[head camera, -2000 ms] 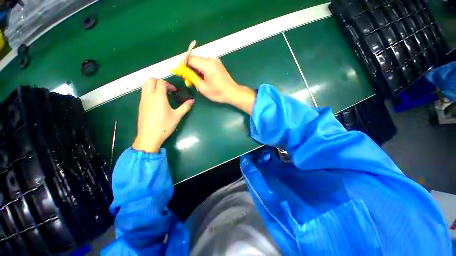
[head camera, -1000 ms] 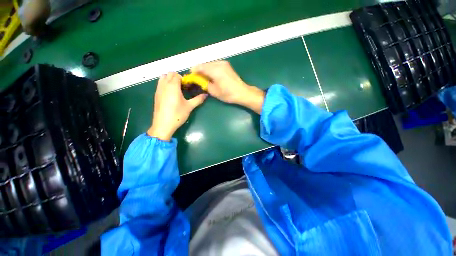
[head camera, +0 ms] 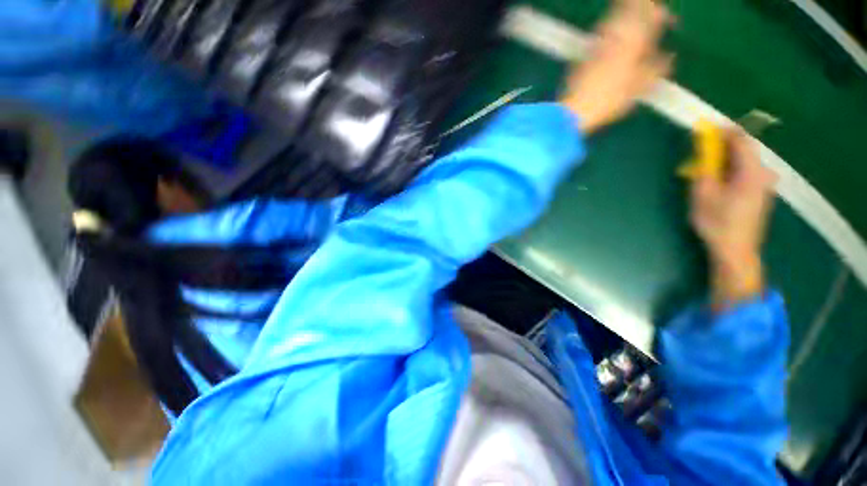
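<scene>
The picture is blurred by motion. My right hand (head camera: 732,204) is shut on the yellow hand tool (head camera: 708,150), over the green bench (head camera: 608,223) beside the white rail. A thin pale stick (head camera: 759,121) sticks out beside the tool. My left hand (head camera: 618,71) reaches over the rail at the top, apart from the right hand. Its fingers are blurred, and I cannot tell whether it holds anything. No round black part can be made out.
A stack of black trays (head camera: 356,119) stands left of my left hand. A thin pale needle or wire (head camera: 487,111) lies beside it. The white rail (head camera: 822,218) borders the green belt (head camera: 799,95). A dark-haired person in blue (head camera: 242,223) is close on the left. A black tray (head camera: 632,384) shows below the bench edge.
The view has swung left, bringing the other person into sight. My hands have moved apart; the left is now over the rail. The right still holds the yellow tool.
</scene>
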